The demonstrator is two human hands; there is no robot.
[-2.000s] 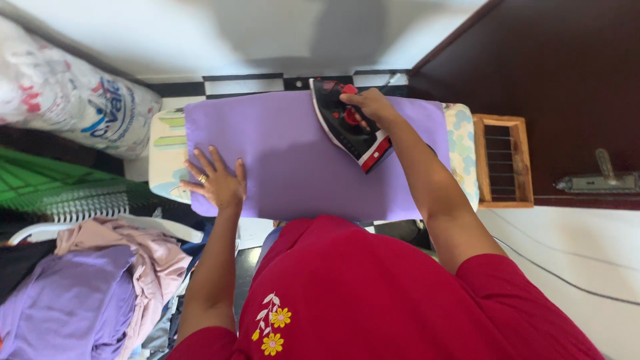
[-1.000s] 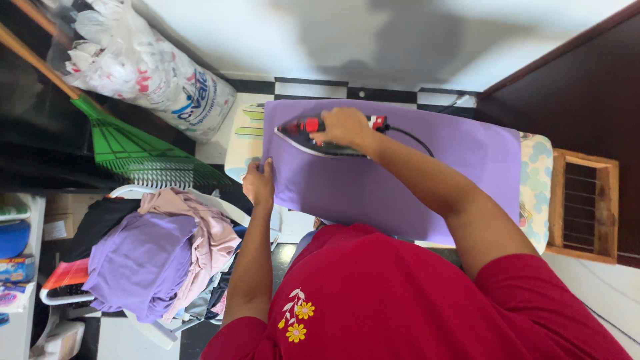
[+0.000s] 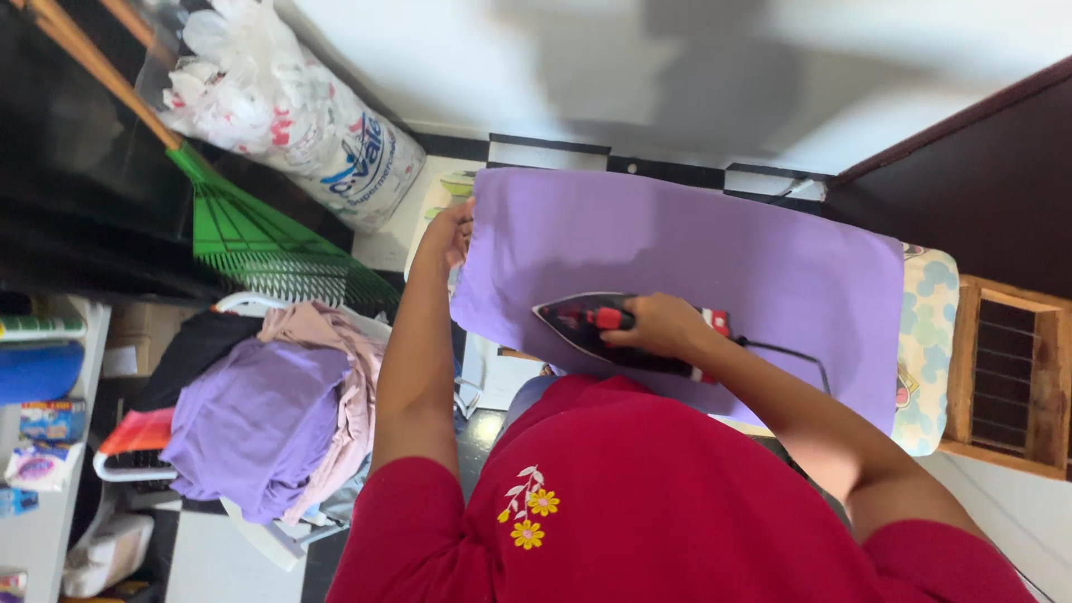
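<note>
A purple cloth lies spread over a patterned ironing board, whose padded ends show at both sides. My right hand is closed around the handle of a black and red clothes iron, which rests on the cloth near its front edge with its tip pointing left. A black cord trails from the iron's rear to the right. At the cloth's left edge is my left hand, its fingers at the hem and partly hidden, so its hold is unclear.
Crumpled clothes are heaped on a white chair at the left. Behind it are a green rake and a large plastic sack of bags. A wooden rack adjoins the board's right end; shelves stand far left.
The iron in my right hand has moved from the cloth's left rear part toward its front edge. My left hand, flat on the cloth two seconds ago, is now at its left edge. The view has shifted left.
</note>
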